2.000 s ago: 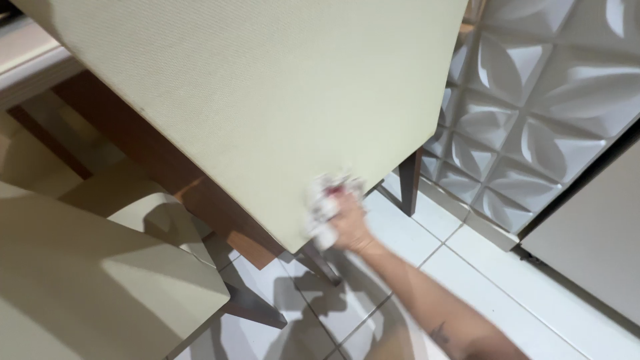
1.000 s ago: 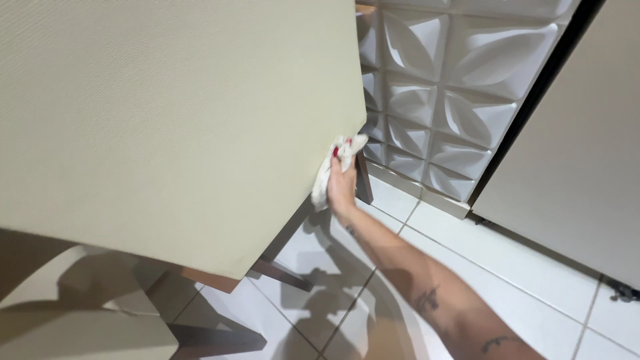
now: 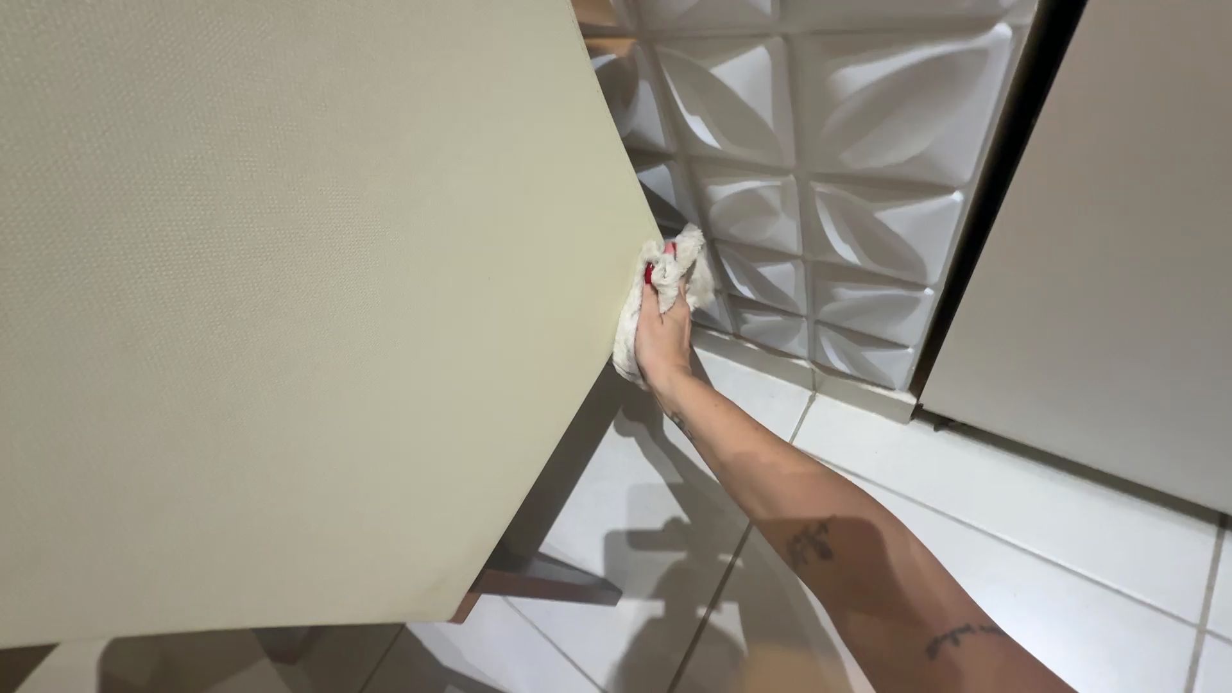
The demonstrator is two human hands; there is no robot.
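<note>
My right hand [image 3: 664, 332] is closed around a white fluffy cloth [image 3: 630, 332], with red nails showing among its folds. The cloth lies against the edge of a cream, finely textured chair back or similar upholstered panel [image 3: 318, 289], near its right corner. The panel fills the left half of the view. A wooden leg [image 3: 549, 579] stands out below its lower edge. My left hand is out of view.
White wall tiles with raised petal shapes [image 3: 895, 106] rise behind the panel. At the right stands a plain light cabinet or appliance front [image 3: 1107, 269]. White floor tiles [image 3: 1020, 539] carry my shadow.
My right hand has moved with the cloth from the panel's lower corner to its right corner. The view has shifted, and the second cream piece at lower left has mostly left it.
</note>
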